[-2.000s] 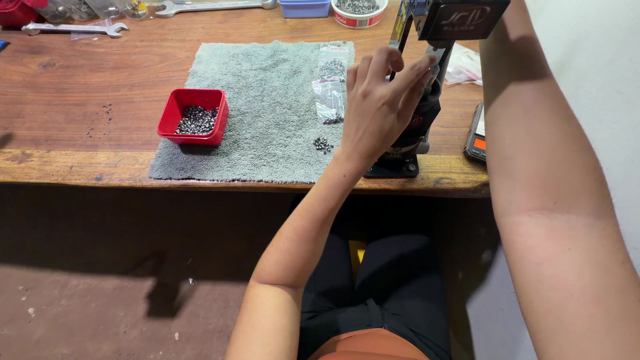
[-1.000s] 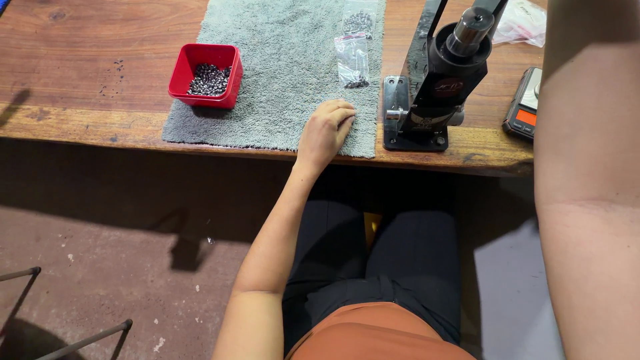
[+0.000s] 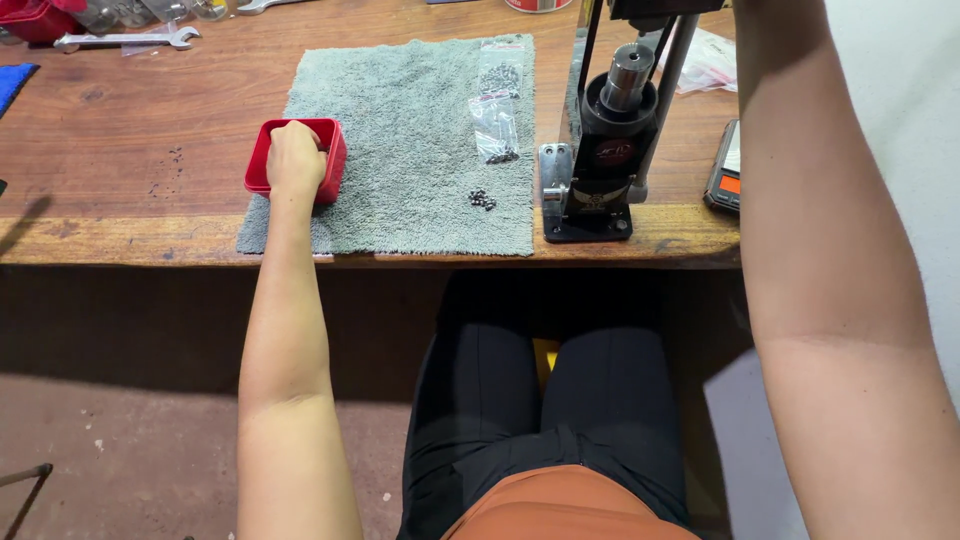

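Note:
My left hand (image 3: 296, 159) is down inside the square red plastic box (image 3: 336, 169), its fingertips hidden, so what it holds does not show. The box stands on the left edge of a grey-green towel (image 3: 405, 135). A little pile of small dark metal parts (image 3: 482, 199) lies at the towel's lower right, below two clear zip bags (image 3: 495, 124) with small parts in them. Right of the towel stands a black bench press (image 3: 615, 150) with a steel cylinder (image 3: 628, 79) upright in it. My right forearm reaches up past the press; the right hand is beyond the top edge.
A digital scale (image 3: 726, 176) sits right of the press, near more plastic bags (image 3: 701, 64). An open-ended wrench (image 3: 127, 39) and jars (image 3: 112, 11) are at the back left. Dark specks (image 3: 165, 169) dot the wood left of the box. The table's front edge (image 3: 420, 260) runs below the towel.
My left hand has gone from the press to the towel's lower right, then left into the red box. The small pile it covered a second ago is visible again.

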